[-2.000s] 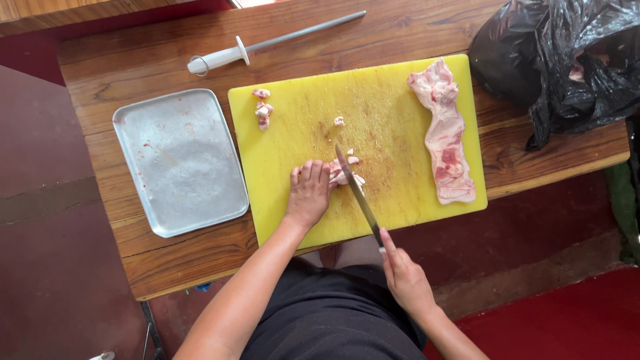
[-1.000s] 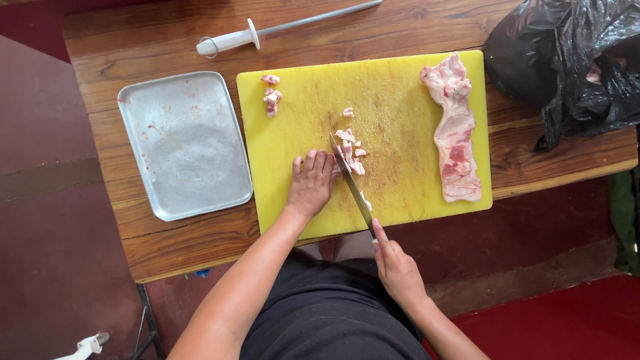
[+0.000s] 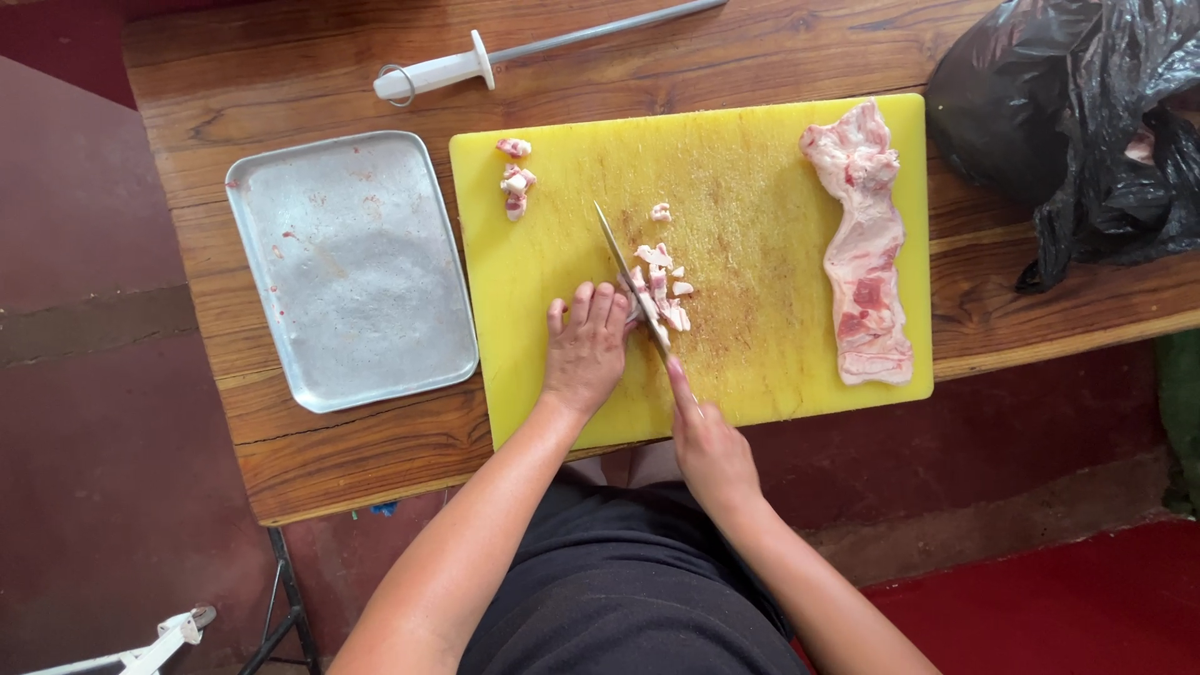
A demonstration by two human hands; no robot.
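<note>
My right hand (image 3: 714, 450) is closed around the handle of a kitchen knife (image 3: 630, 272), its blade slanting up and left over the meat. Under my left hand's (image 3: 589, 347) fingertips lies a piece of fatty meat, mostly hidden by the fingers and the blade. Cut pieces of pale pink meat (image 3: 677, 314) lie just right of the blade, and one small piece (image 3: 661, 213) sits above them. All of this is on a yellow cutting board (image 3: 750, 375). A long strip of raw fatty meat (image 3: 872, 253) lies along the board's right side; several small chunks (image 3: 516, 180) are at its upper left.
A shallow metal tray (image 3: 370, 272) with small red scraps stands left of the board on the wooden table (image 3: 356, 469). A honing steel with a white handle (image 3: 436, 75) lies behind them. A black plastic bag (image 3: 1003, 103) stands at the right, with something pinkish visible inside.
More cut pieces lie right of the blade than two seconds ago. Both hands remain near the same part of the board, the knife still in my right hand.
</note>
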